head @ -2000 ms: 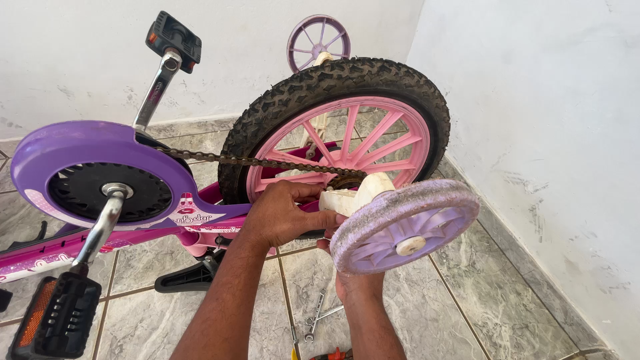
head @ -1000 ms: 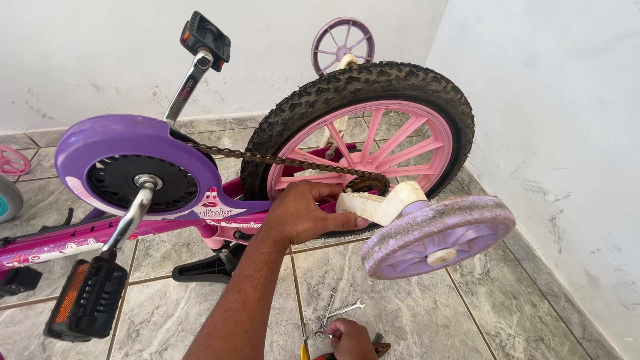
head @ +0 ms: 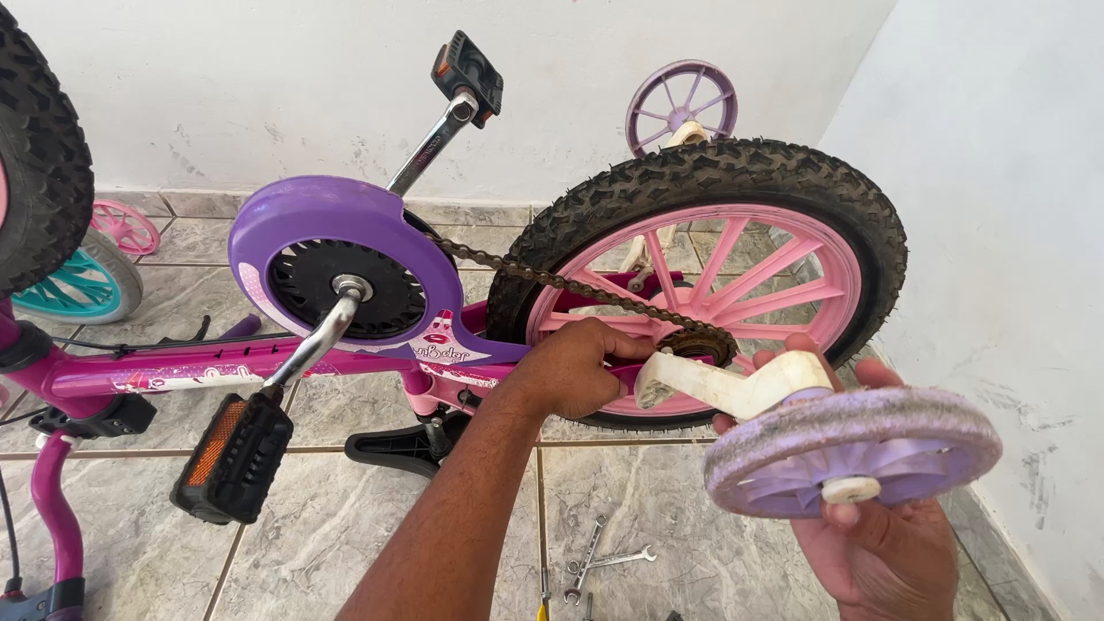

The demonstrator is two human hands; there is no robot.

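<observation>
A magenta child's bicycle stands upside down, its rear wheel (head: 802, 250) up and its rusty chain (head: 569, 285) exposed beside a purple chain guard (head: 345, 198). My left hand (head: 573, 366) is at the rear axle end of the frame, thumb and finger pinched together there; whether something small is between them is hidden. My right hand (head: 897, 543) grips the purple training wheel (head: 854, 448), fingers behind it and thumb near its hub. The wheel's white plastic bracket (head: 733, 384) reaches toward the axle, its end close to my left fingertips. Whether it touches the frame I cannot tell.
Combination wrenches (head: 608, 559) lie on the tiled floor below. A second training wheel (head: 681, 108) is on the far side. Pedals (head: 233, 457) stick out at the left. A teal wheel (head: 78, 285) and a pink wheel (head: 125, 227) are farther left. White walls stand behind and at right.
My right hand has come up from beside the tools on the floor and now holds the training wheel. My left hand has shifted from the bracket's end to the frame end. The view has shifted left.
</observation>
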